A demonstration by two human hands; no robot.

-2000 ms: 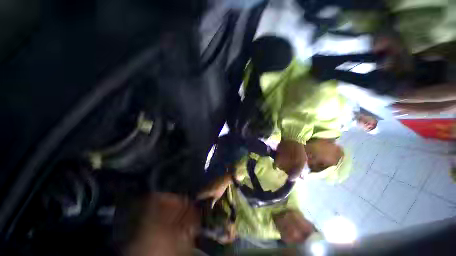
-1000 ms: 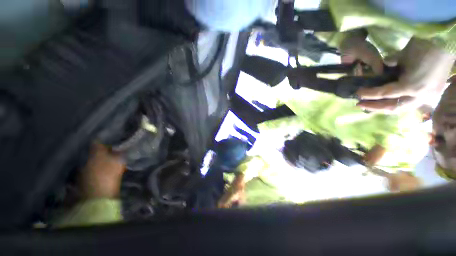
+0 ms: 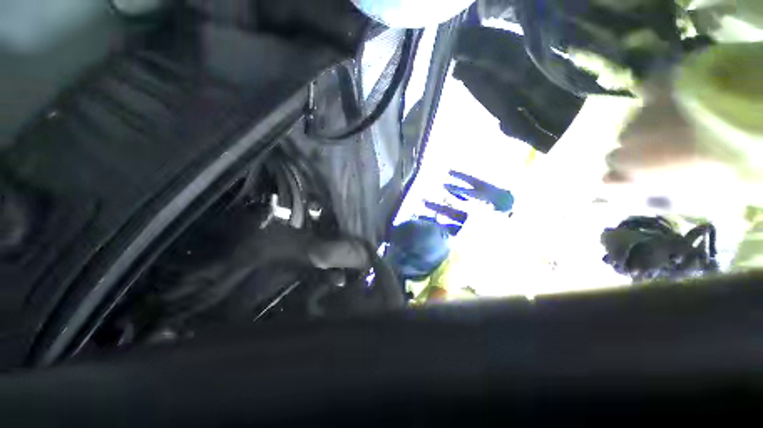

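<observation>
A black case (image 3: 167, 217) lies open at the left, its pale curved edge running diagonally down to the lower left. Inside it are jumbled dark cables and packed devices (image 3: 293, 259), with a small whitish piece among them. The grey mesh-lined lid (image 3: 360, 159) stands beside the opening, with a thin black curved cable across it. A wide dark band covers the bottom of the view. Neither of my hands can be made out.
A black strapped unit (image 3: 657, 247) shows at the right before a glaring white area. A blurred skin-coloured part of a person (image 3: 657, 138) and yellow-green cloth (image 3: 724, 92) fill the upper right. A blue rounded thing (image 3: 418, 248) is beside the lid.
The hand with a yellow-green sleeve at the case is out of view. The hands holding a black strapped unit at the upper right no longer show clearly. The dark bottom band covers more.
</observation>
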